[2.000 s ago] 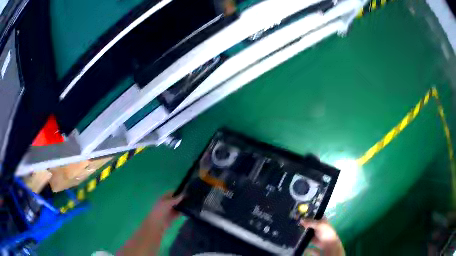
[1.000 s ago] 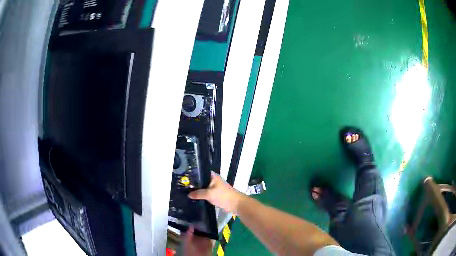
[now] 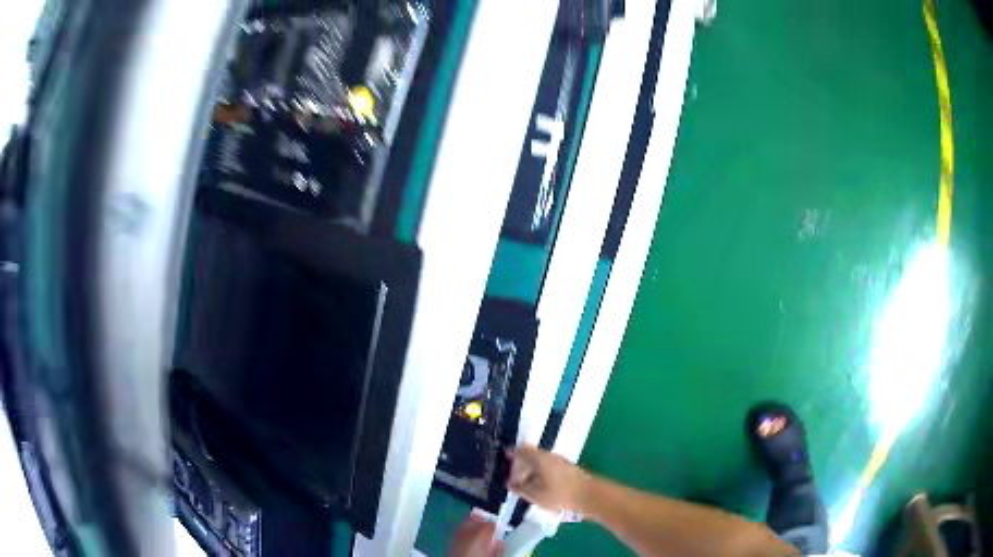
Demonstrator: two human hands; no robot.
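Note:
An opened laptop base (image 3: 475,408) with dark interior, part of a pale fan and a yellow spot lies in the narrow lane between white rails. My right hand (image 3: 548,479) reaches in from the lower right, its bent fingers at the base's near corner and the white rail. My left hand (image 3: 476,535) is blurred and cut off by the bottom edge, just below the base. A pale strip shows between the hands. Whether either hand grips anything is unclear.
A black panel (image 3: 289,354) lies on the wider lane at left, with another opened base (image 3: 310,120) above it. White rails (image 3: 463,218) separate the lanes. Green floor (image 3: 784,218) with a yellow line (image 3: 945,131) is at right. A sandalled foot (image 3: 779,430) and a chair part are lower right.
The opened base was held over the floor, then lowered into the lane, and now lies there. Both hands are now at its near end. The view has turned toward the bench.

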